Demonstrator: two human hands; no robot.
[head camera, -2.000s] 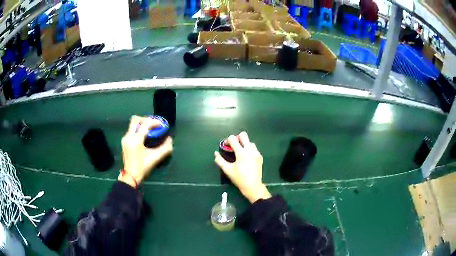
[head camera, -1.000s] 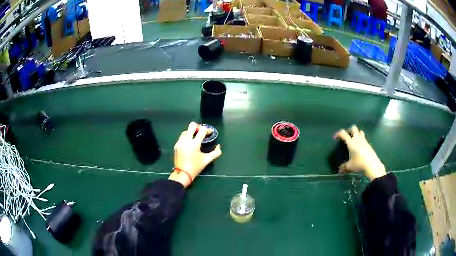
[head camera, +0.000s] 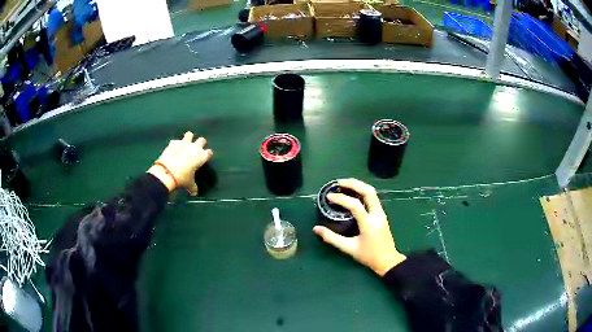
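My right hand holds a black speaker unit, with fingertips on its round top and the thumb at its left side. My left hand has its fingers spread at a dark unit, mostly hidden; whether it grips the unit cannot be told. A red-topped unit stands upright between my hands. Another black unit stands behind my right hand, and one more stands farther back. A small clear jar with a white stick stands in front.
White cables and a white cup are at the left edge. A cardboard sheet lies at the right. A metal post rises there. Beyond the pale rail are open cardboard boxes and blue crates.
My left hand has left the middle unit and moved left to another. My right hand has come back from the far right and now holds a unit near the jar. The view has tilted downward.
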